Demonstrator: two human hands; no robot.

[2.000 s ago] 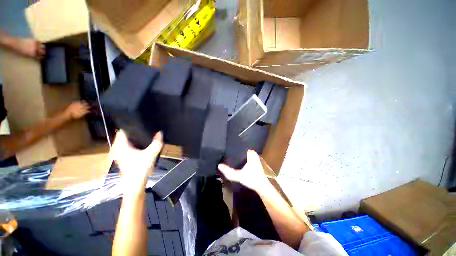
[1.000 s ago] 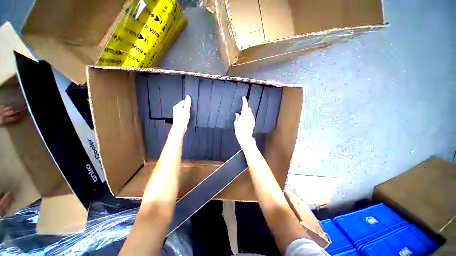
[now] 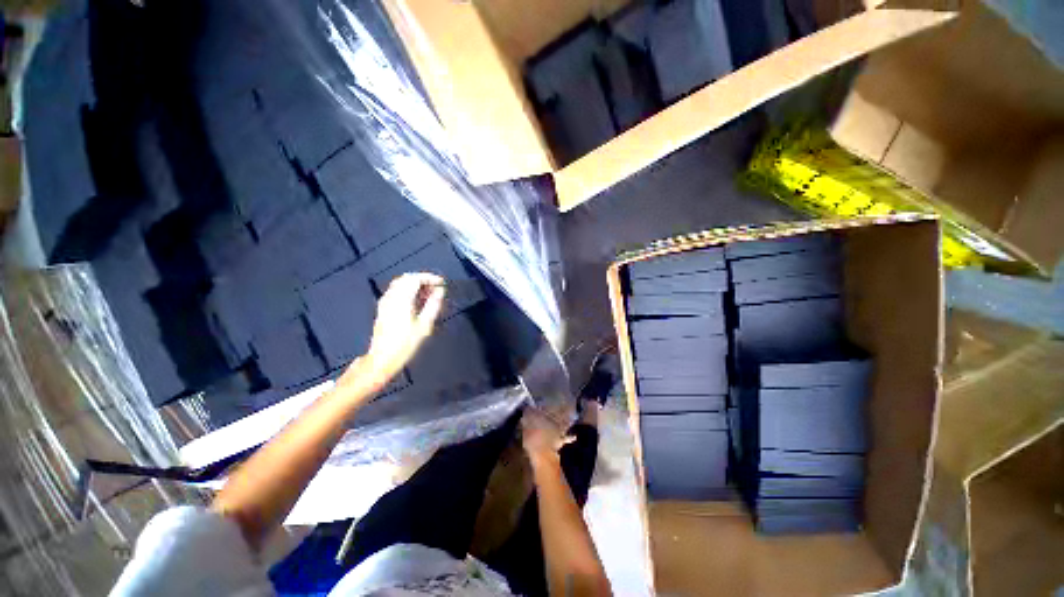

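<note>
Dark rectangular blocks point(image 3: 251, 297) fill the large film-wrapped bulk container on the left. My left hand point(image 3: 408, 313) is over these blocks near the container's near right corner, fingers loosely curled, with nothing visible in it. My right hand point(image 3: 546, 432) is low beside the container's corner, next to the crinkled clear film point(image 3: 502, 251); its fingers are blurred and I cannot tell if they hold anything. The open packing carton point(image 3: 896, 286) stands to the right, with dark blocks point(image 3: 811, 408) in two rows and bare cardboard at its near end.
Another open carton point(image 3: 688, 111) with dark blocks stands at the top. A yellow-taped carton point(image 3: 834, 187) and an open brown carton point(image 3: 1033, 99) are at the upper right. A white strip point(image 3: 257, 426) and a dark thin strip point(image 3: 146, 471) lie at the container's near edge.
The view has swung left to the bulk container, and the packing carton now appears at the right. Both hands have left the carton. The long dark strip no longer lies across its near edge.
</note>
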